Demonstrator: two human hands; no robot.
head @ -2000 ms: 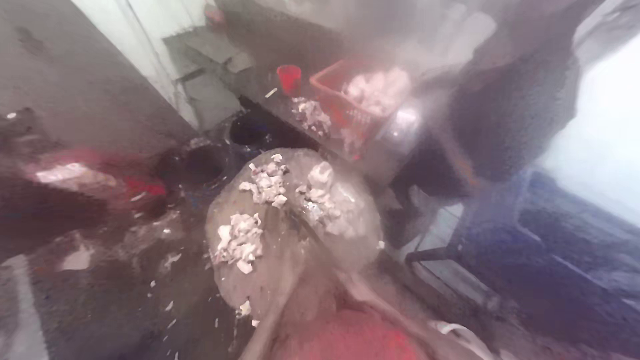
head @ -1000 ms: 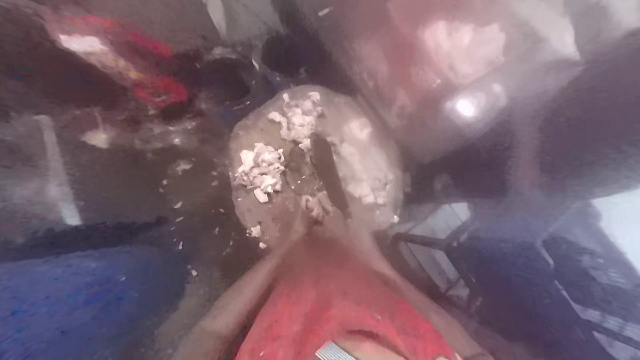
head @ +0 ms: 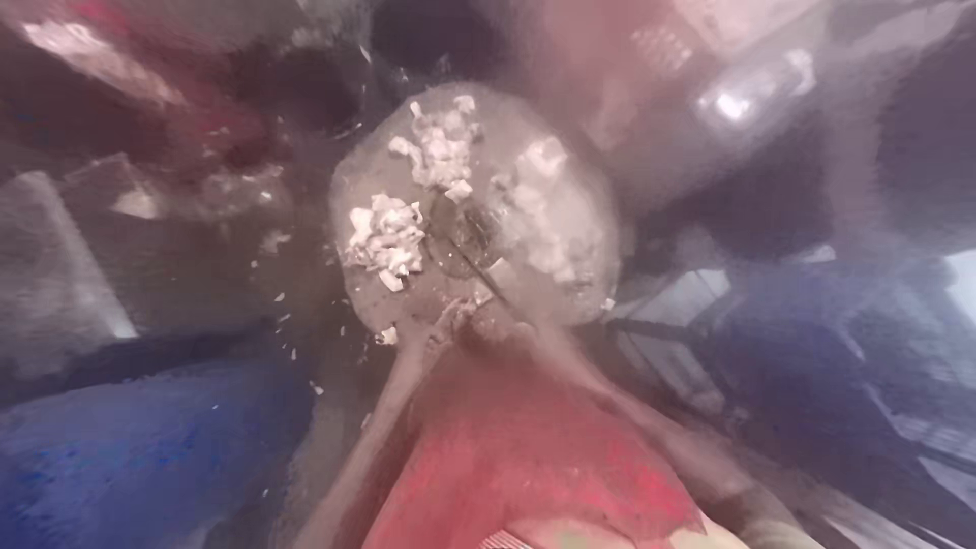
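The view is hazy. A round chopping block (head: 366, 175) stands before me, with piles of pale chopped meat (head: 389, 236) at its left, more pieces (head: 442, 149) at the far side and a heap (head: 553, 221) at the right. My left hand (head: 446, 316) is at the block's near edge, beside a small piece of meat. My right hand (head: 518, 328), blurred, is close by it at the near edge and is shut on a knife, whose dark blade (head: 480, 276) points toward the block's stained middle.
Pale scraps (head: 282, 297) lie on the dark floor left of the block. A blue surface (head: 152, 450) is at the lower left, dark round containers (head: 435, 38) are beyond the block, and a metal-legged stand (head: 663, 328) is at the right. A shiny object (head: 736, 103) lies at the upper right.
The view has tilted down toward the block. The knife blade, seen broad and upright over the block one second ago, now shows as a thin slanted line.
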